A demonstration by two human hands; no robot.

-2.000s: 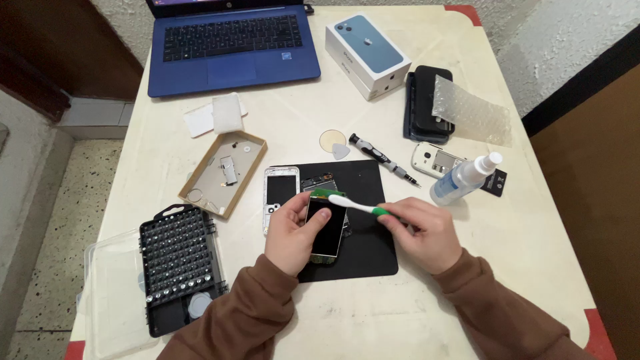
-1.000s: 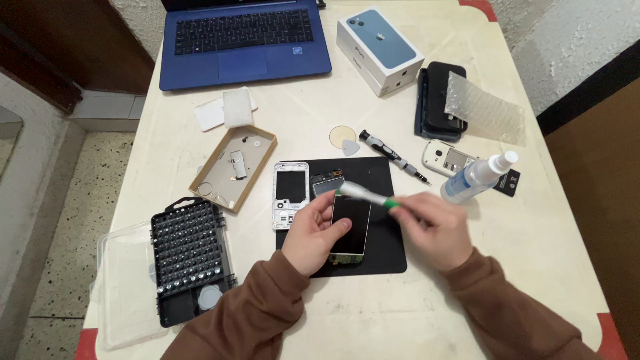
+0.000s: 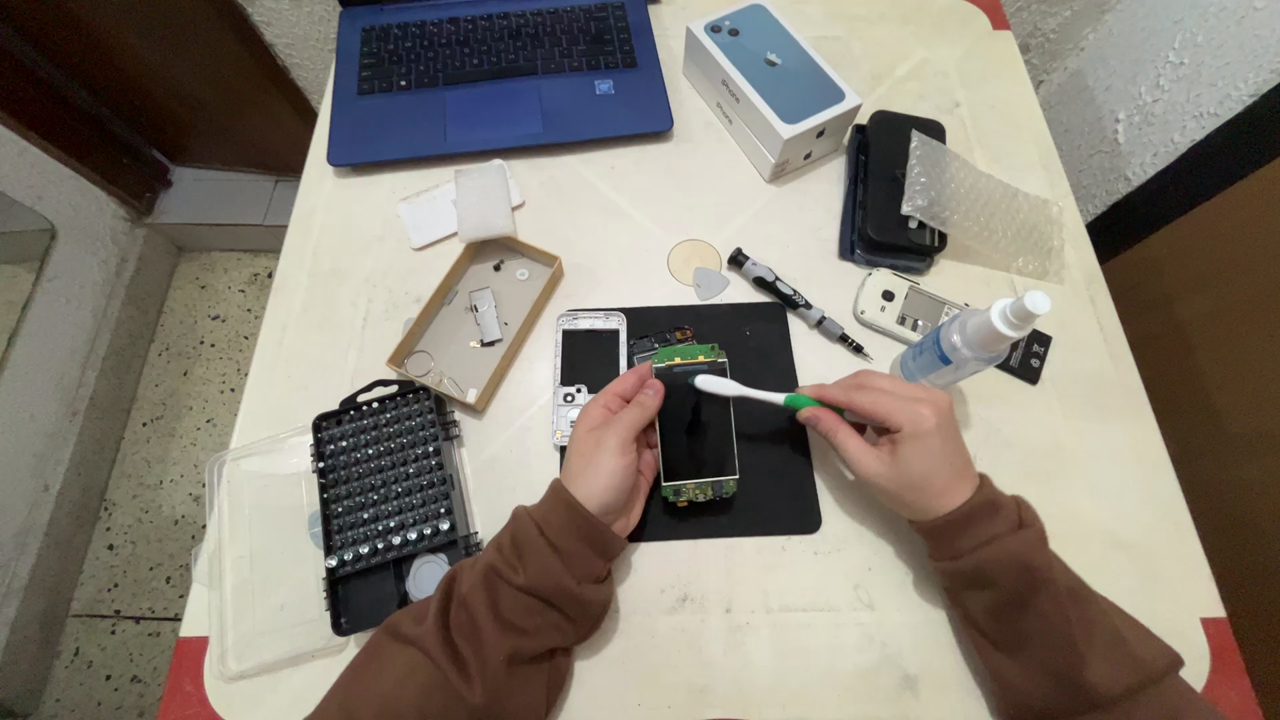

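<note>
My left hand (image 3: 618,445) grips the left edge of a phone display assembly (image 3: 697,430), whose green circuit board shows at its top and bottom ends. Between the fingers and thumb of my right hand (image 3: 890,440) is a white and green toothbrush (image 3: 745,391). Its head lies over the upper part of the dark screen; whether it touches cannot be told. Under the assembly is a black mat (image 3: 775,500). A white phone frame (image 3: 591,365) lies at the mat's left side, and another dark phone part (image 3: 660,342) is partly hidden behind the assembly.
Left are a cardboard tray (image 3: 545,290) with small parts and a bit case (image 3: 385,480). A precision screwdriver (image 3: 800,303), spray bottle (image 3: 965,342), white phone housing (image 3: 905,305) and bubble wrap (image 3: 985,210) lie right. A blue laptop (image 3: 495,115) and phone box (image 3: 770,90) stand behind.
The toothbrush in my right hand has moved from the assembly's top edge to over the screen. My left hand still holds the assembly, whose top board now shows more.
</note>
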